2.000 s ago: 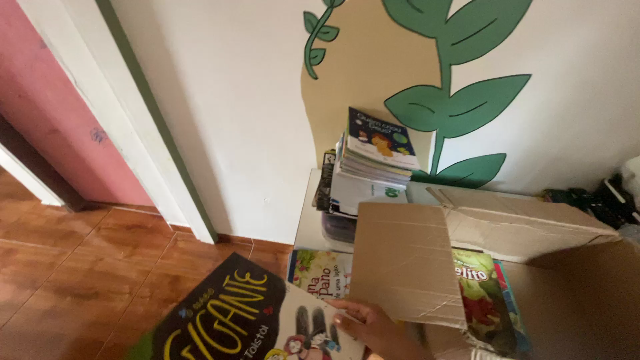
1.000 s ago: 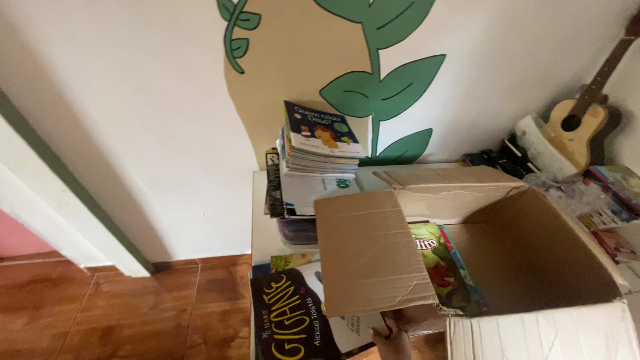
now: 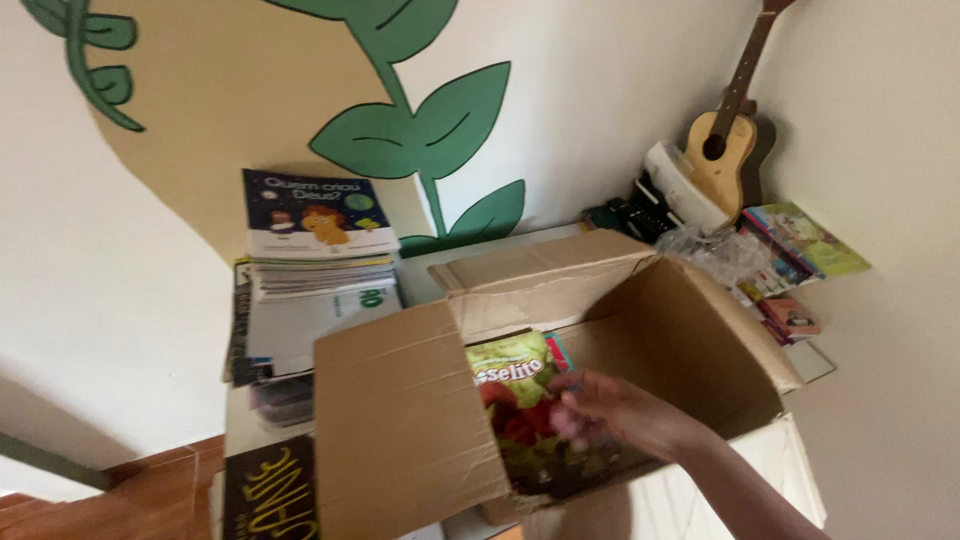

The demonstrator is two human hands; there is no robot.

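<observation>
Over the opening of a cardboard box [image 3: 701, 360] is my right hand [image 3: 600, 409], blurred, its fingers at the right edge of a green and red children's book [image 3: 517, 420] lying inside. Whether the fingers grip the book cannot be made out. Another book [image 3: 558, 352] with a red and turquoise edge shows behind it. Left of the box, partly hidden by its raised flap [image 3: 405, 420], lies a dark book with yellow lettering [image 3: 270, 487]. My left hand is out of view.
A tall stack of thin books [image 3: 322, 277] stands against the painted wall, left of the box. At the right are a small guitar [image 3: 720, 154], a white plastic bin [image 3: 686, 187], crumpled clear plastic [image 3: 712, 251] and more books [image 3: 810, 236].
The dark book with yellow lettering, held in a hand two seconds ago, now lies left of the box. My right hand is now over the box opening. The view has shifted right.
</observation>
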